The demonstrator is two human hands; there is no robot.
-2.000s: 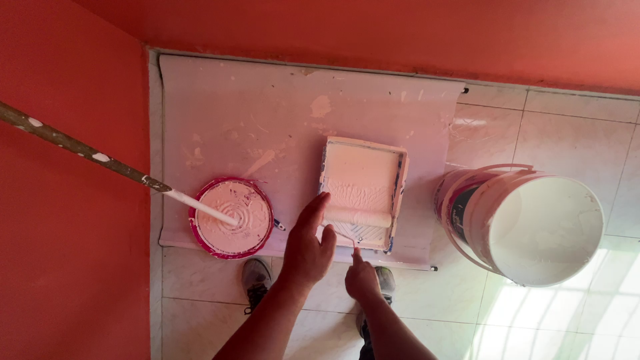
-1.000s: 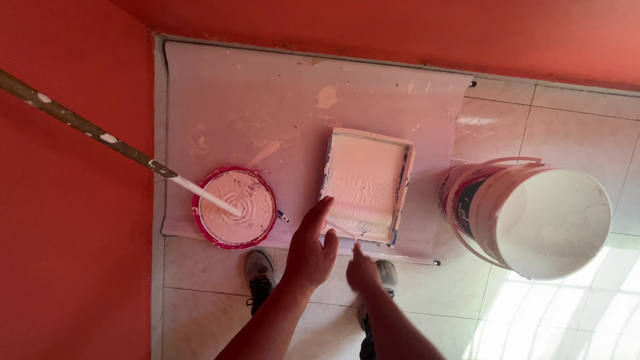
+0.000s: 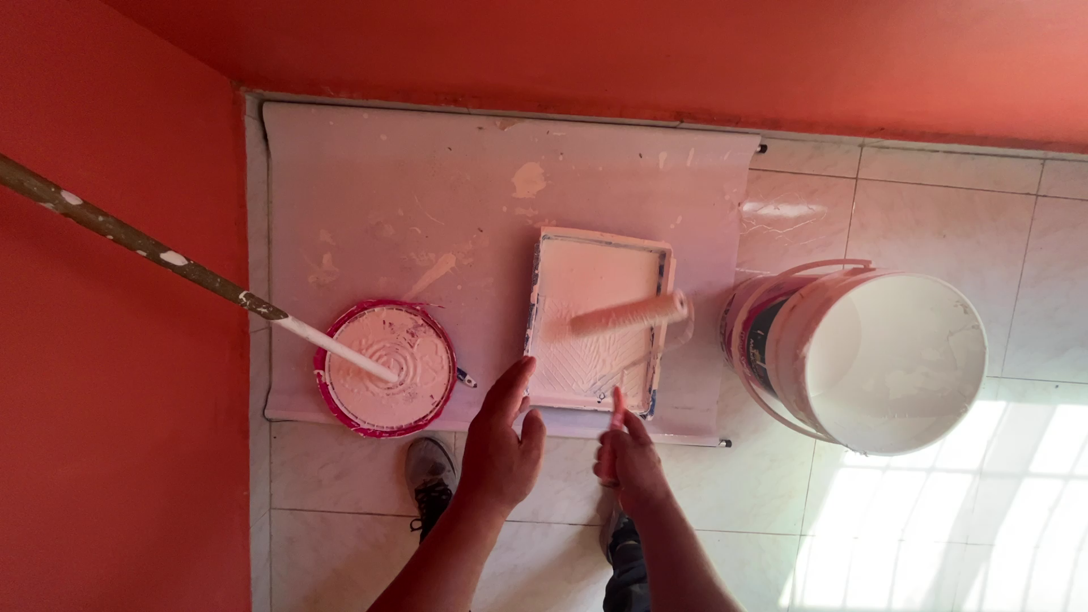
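In my right hand (image 3: 631,455) is the red handle of a paint roller (image 3: 629,314), whose pale, paint-covered sleeve is tilted over the paint tray (image 3: 669,340). The sleeve is slightly blurred, and whether it touches the paint cannot be told. Pale pink paint (image 3: 599,272) fills the tray's upper part, and the ribbed slope shows nearer to me. My left hand (image 3: 507,438) is at the tray's lower left corner with the fingers apart; whether it touches the rim is unclear.
A plastic sheet (image 3: 357,187) lies under the tray. At left a stick (image 3: 161,253) stands in an open paint bucket (image 3: 325,387), with a brush (image 3: 466,377) beside it. A large white bucket (image 3: 897,361) is at right. Red walls (image 3: 544,51) border the floor; my shoes (image 3: 431,463) are below.
The roller has moved up from the tray's lower part and is now tilted, its right end over the tray's right rim. The left hand has stayed by the tray's lower left corner.
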